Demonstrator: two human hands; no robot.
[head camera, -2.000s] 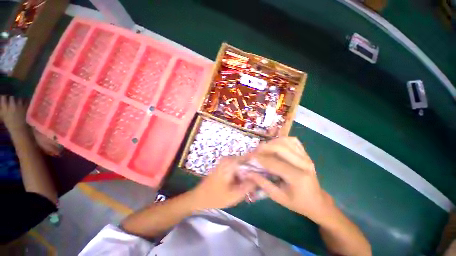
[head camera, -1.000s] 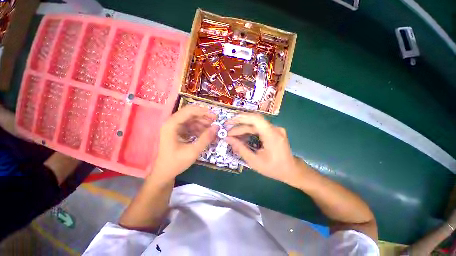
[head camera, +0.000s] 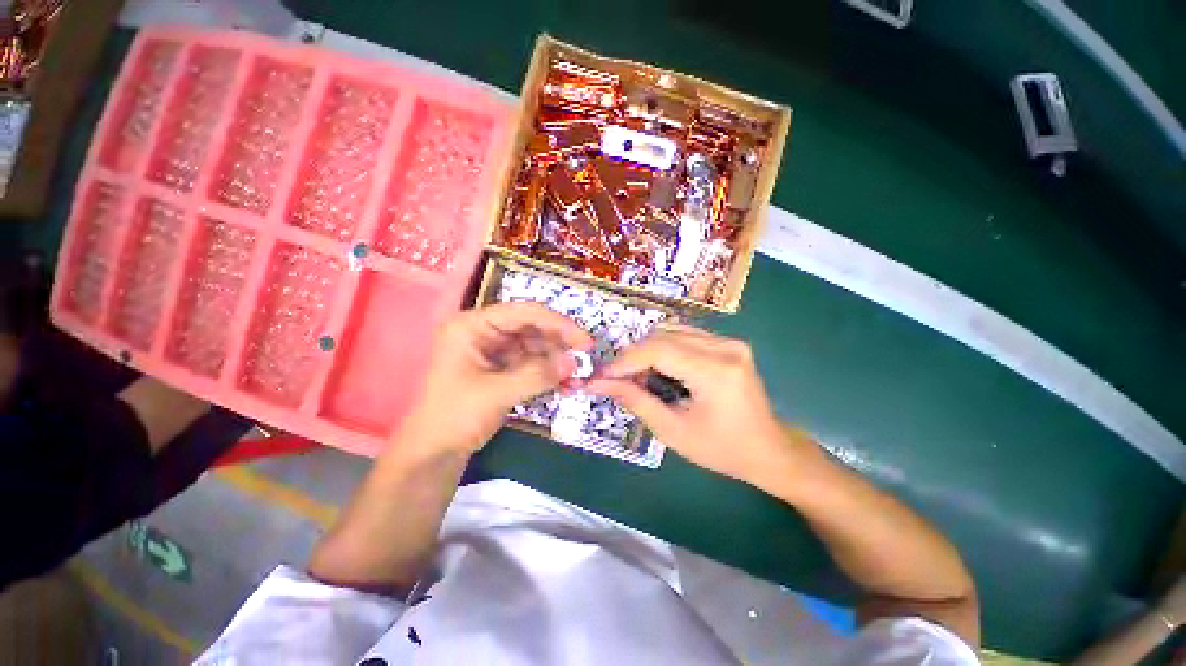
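My left hand (head camera: 501, 371) pinches a small white ring part (head camera: 581, 366) between its fingertips, above the nearer cardboard box. My right hand (head camera: 696, 390) meets it at the ring, fingertips closed together, with a small dark item (head camera: 667, 386) held against its palm side. The nearer box (head camera: 489, 281) is filled with white ring parts (head camera: 572, 301), partly hidden by my hands. The farther cardboard box (head camera: 777, 156) touches it and holds copper-coloured parts (head camera: 592, 195) with a white piece (head camera: 639, 147) on top.
A pink compartment tray (head camera: 371, 260) with tiny clear parts lies left of the boxes. Beyond the whitish strip (head camera: 897, 280), the green belt carries a pale housing (head camera: 1043, 115) and another at the top edge. Another person's arm (head camera: 1145, 631) shows at lower right, and a dark-clothed person sits at left.
Since two seconds ago the hands have parted slightly and now meet at a ring over the nearer box. Since one second ago they are nearly unchanged; the view has shifted slightly.
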